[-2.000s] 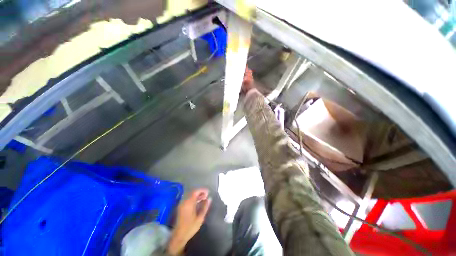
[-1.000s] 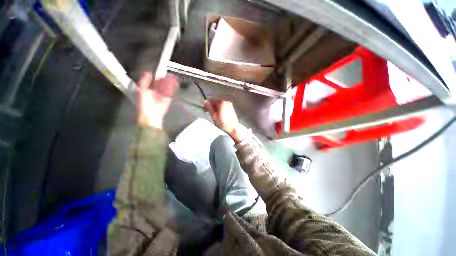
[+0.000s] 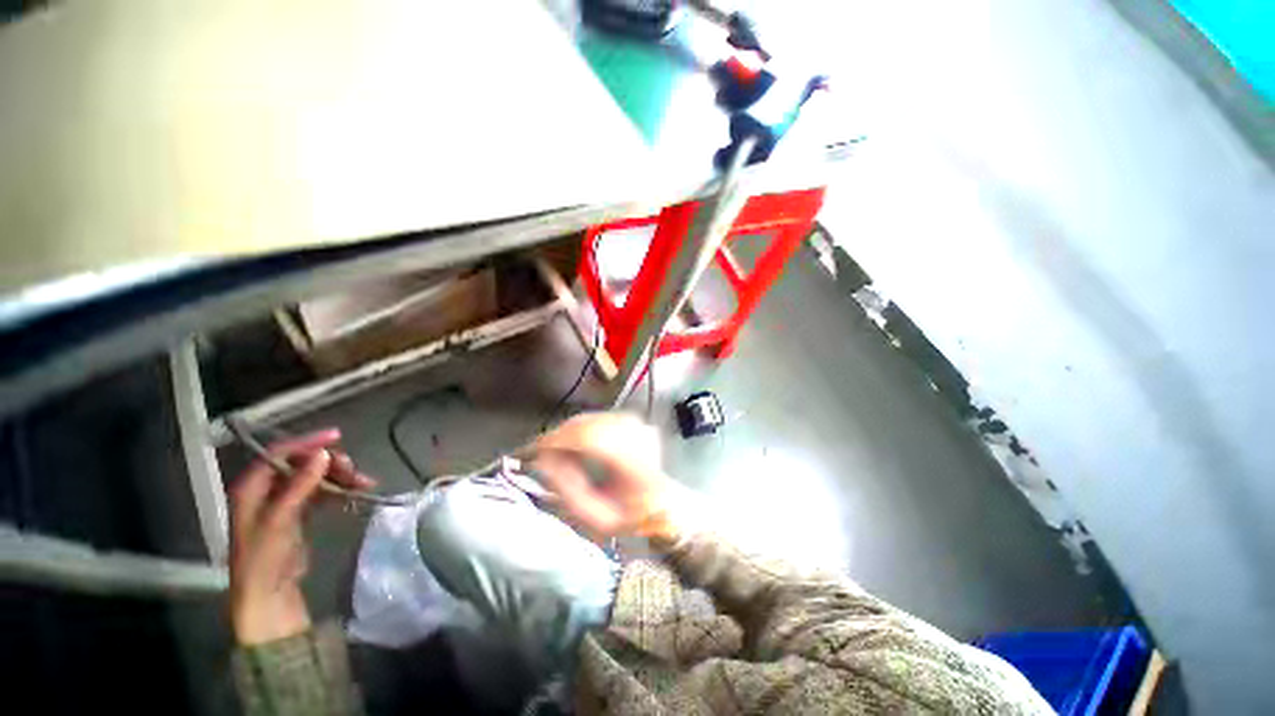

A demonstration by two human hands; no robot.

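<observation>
A grey cord (image 3: 406, 497) runs between my two hands, low beside the bench frame. My left hand (image 3: 280, 518) is at the lower left near a bench leg, its fingers closed on the cord. My right hand (image 3: 594, 469) is near the middle, blurred, and grips the cord's other part; its fingertips are hard to make out. The cord passes over my knee. More cord lies on the floor behind it.
The bench (image 3: 336, 126) fills the upper left. A red stool (image 3: 636, 287) and a small black box (image 3: 699, 413) stand beyond my right hand. A blue-black tool (image 3: 748, 133) is at the bench end. A cardboard box (image 3: 399, 315), plastic bag (image 3: 392, 574), blue crate (image 3: 1070, 671) and pale wall (image 3: 1063, 280) also show.
The view has swung right and up, showing the bench top. My hands, earlier near the bench leg and low crossbar, now hold the cord stretched between them. The blue crate at left has left view.
</observation>
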